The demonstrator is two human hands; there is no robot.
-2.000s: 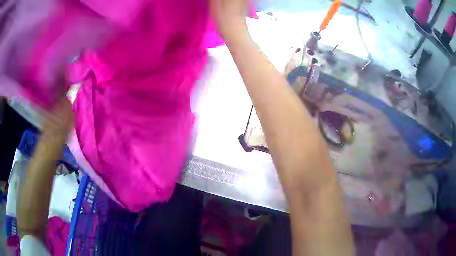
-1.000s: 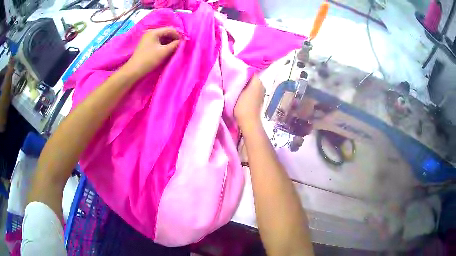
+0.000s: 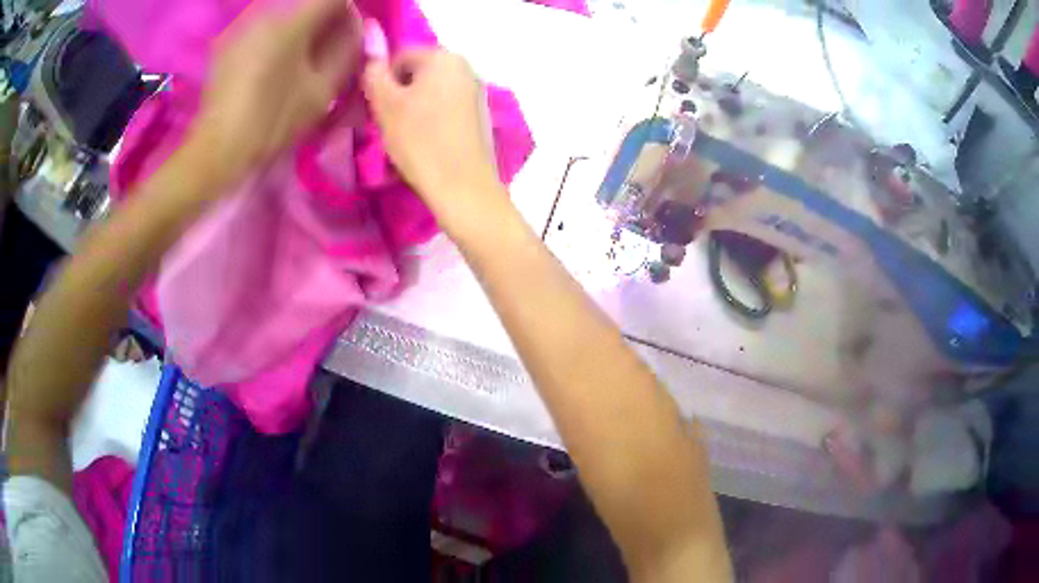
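Observation:
The hot-pink garment [image 3: 285, 262] hangs bunched at the left of the sewing table, its lower end over the front edge, with paler pink cloth showing. My left hand [image 3: 285, 80] is blurred and grips the cloth near the top. My right hand [image 3: 427, 108] pinches cloth beside it, the fingers of both hands close together. The cream sewing machine [image 3: 786, 239] with a blue stripe stands to the right, its needle area [image 3: 632, 245] away from the garment.
Loop-handled scissors [image 3: 746, 279] lie by the machine arm. An orange-handled tool [image 3: 716, 14] is behind the machine head. The ruler-marked table edge [image 3: 456, 370] runs across the front. A blue basket [image 3: 171, 490] is at lower left. Pink thread cones [image 3: 972, 17] stand at upper right.
The garment has bunched up and moved left, uncovering the table's front edge. My right hand has moved left and up, close to my left hand, away from the machine.

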